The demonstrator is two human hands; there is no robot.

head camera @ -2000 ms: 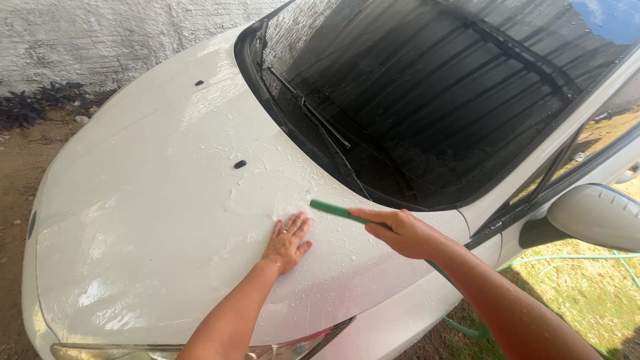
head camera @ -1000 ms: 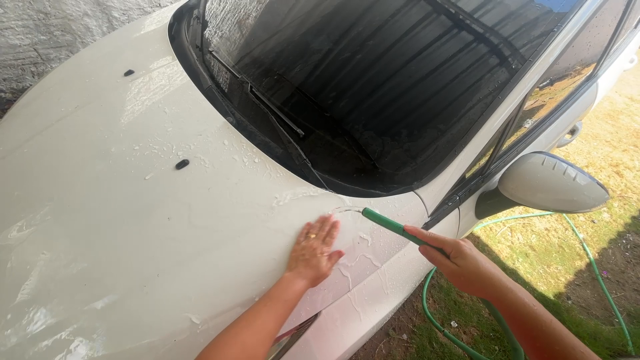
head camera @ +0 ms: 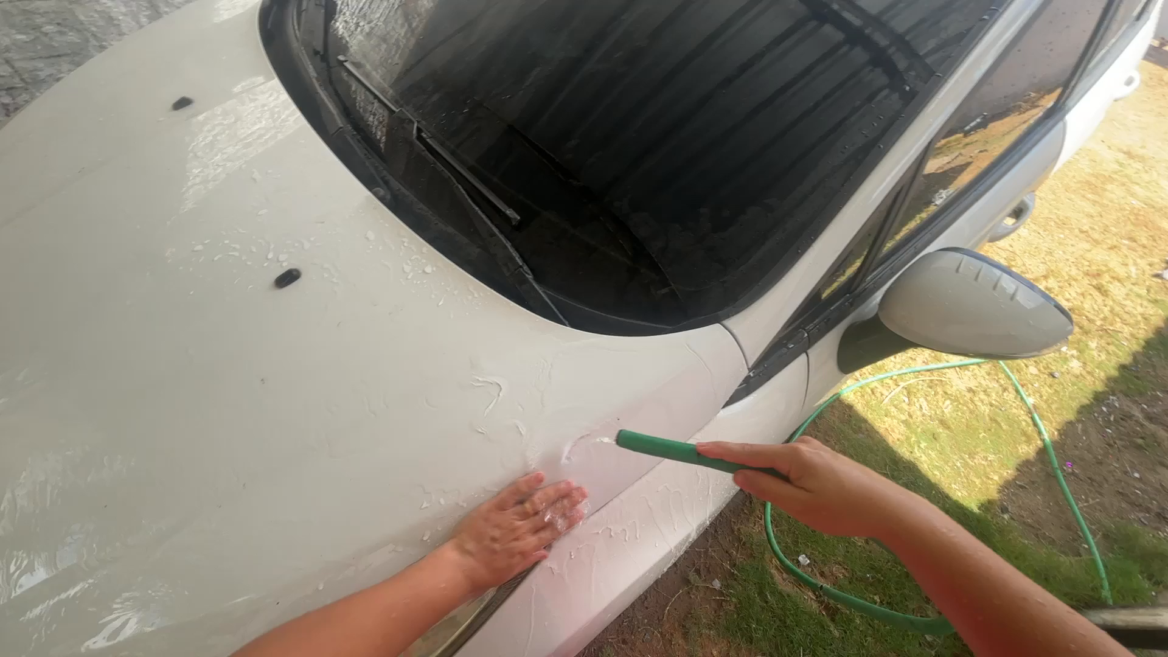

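Observation:
My right hand (head camera: 808, 479) is closed around a green garden hose (head camera: 671, 449) near its end, over the front fender of a white car. Water comes from the hose's mouth onto the wet paint. My left hand (head camera: 520, 529) lies flat on the edge of the car's hood (head camera: 347, 411), fingers slightly apart and wet, just below and left of the hose end. It holds nothing. Water drops and trickles cover the hood and the fender (head camera: 602, 566) around both hands.
Beyond the hood are the dark windshield (head camera: 639, 164) and a wiper (head camera: 465, 178). The side mirror (head camera: 976, 306) juts out at the right. More hose (head camera: 1058, 447) loops over grass and soil (head camera: 1122, 456). A rough wall (head camera: 55, 41) stands at the upper left.
Both hands have moved toward the hood's side edge and the fender. The left hand lay farther in on the hood before. The view has shifted toward the mirror side.

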